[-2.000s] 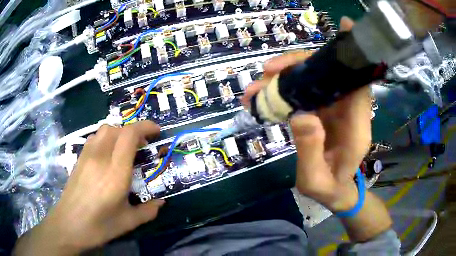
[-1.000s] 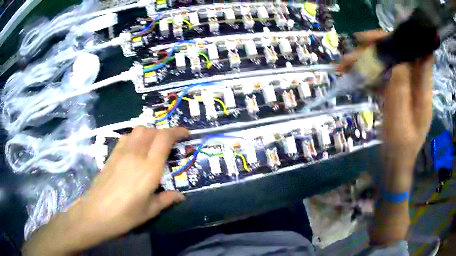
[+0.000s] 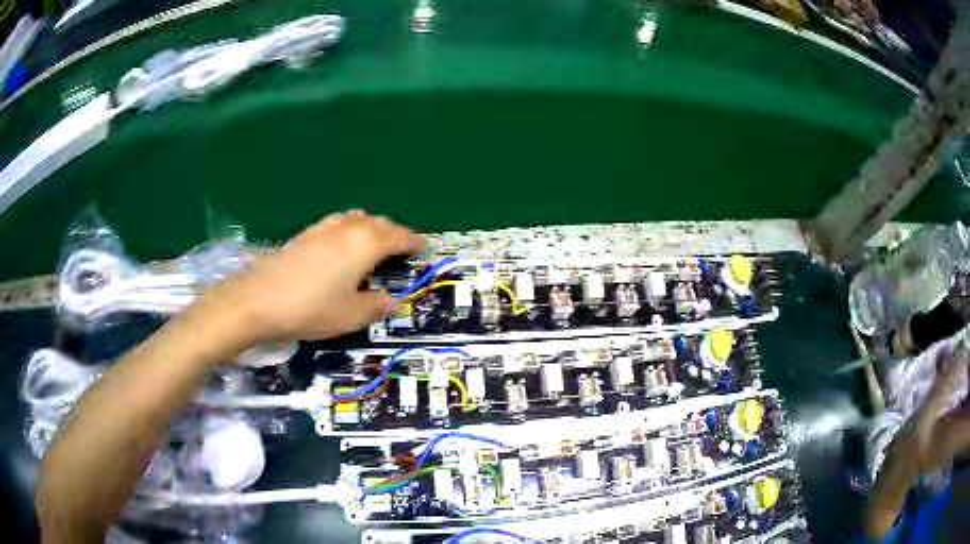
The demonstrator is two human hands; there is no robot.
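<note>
Several open power strips lie side by side. My left hand (image 3: 330, 278) holds the cable end of the farthest power strip (image 3: 574, 298), fingers at its far edge and thumb at its near side, beside the blue and yellow wires (image 3: 431, 281). The hand hides that end and its cord joint. Below are a second strip (image 3: 553, 380) and a third strip (image 3: 574, 468); a further one is cut off by the bottom edge. My right hand (image 3: 923, 452) is blurred and cut off at the right edge. Whether it holds the black tool cannot be told.
Bagged white cords (image 3: 229, 452) lie at the left. A green conveyor belt (image 3: 479, 159) runs behind the bench, with a worn pale metal edge (image 3: 638, 238). A white strip with a coiled cord (image 3: 53, 149) lies on the belt. Clear plastic bags (image 3: 909, 276) are at the right.
The view has shifted towards the conveyor. My left hand has moved from the nearest strip to the farthest one. My right hand has moved off the strips to the lower right edge.
</note>
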